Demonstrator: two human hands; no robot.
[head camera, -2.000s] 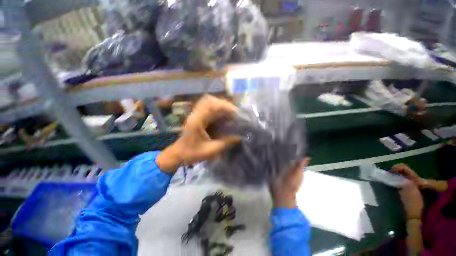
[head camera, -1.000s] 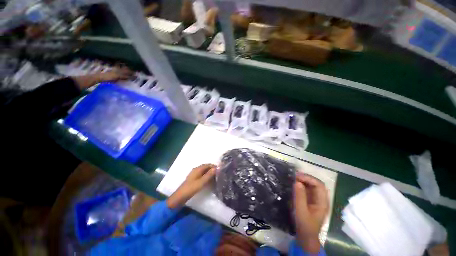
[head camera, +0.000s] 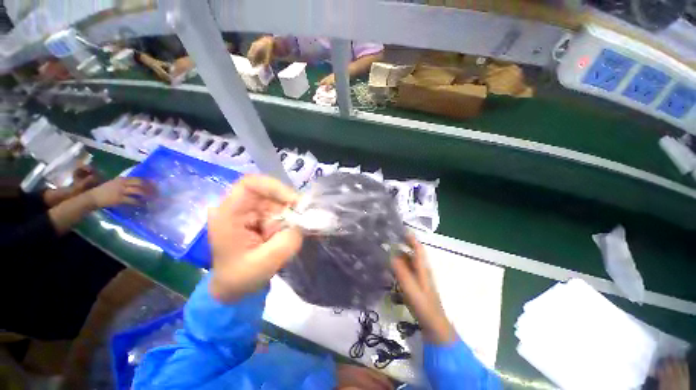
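Note:
A large clear poly bag of dark cables (head camera: 343, 255) is held up above the whitish work mat (head camera: 469, 293). My left hand (head camera: 256, 232) pinches the gathered, crinkled neck of the bag. My right hand (head camera: 418, 286) holds the bag's right side, its fingers partly behind it. Several short black cables (head camera: 375, 339) lie loose on the mat below the bag. White packing sleeves (head camera: 421, 199) with dark cables in them stand in a row on the conveyor behind; the bag hides part of the row.
A blue tote (head camera: 179, 202) with clear bags stands left, with another person's hand (head camera: 114, 194) at it. A stack of white sheets (head camera: 584, 339) lies right, near a loose sleeve (head camera: 620, 263). A grey metal post (head camera: 229, 95) slants ahead. A socket strip (head camera: 633, 80) hangs upper right.
The bag has been lifted off the mat and turned, and my left hand has moved up to its neck. More loose cables show on the mat. The neighbour's hand is now at the tote.

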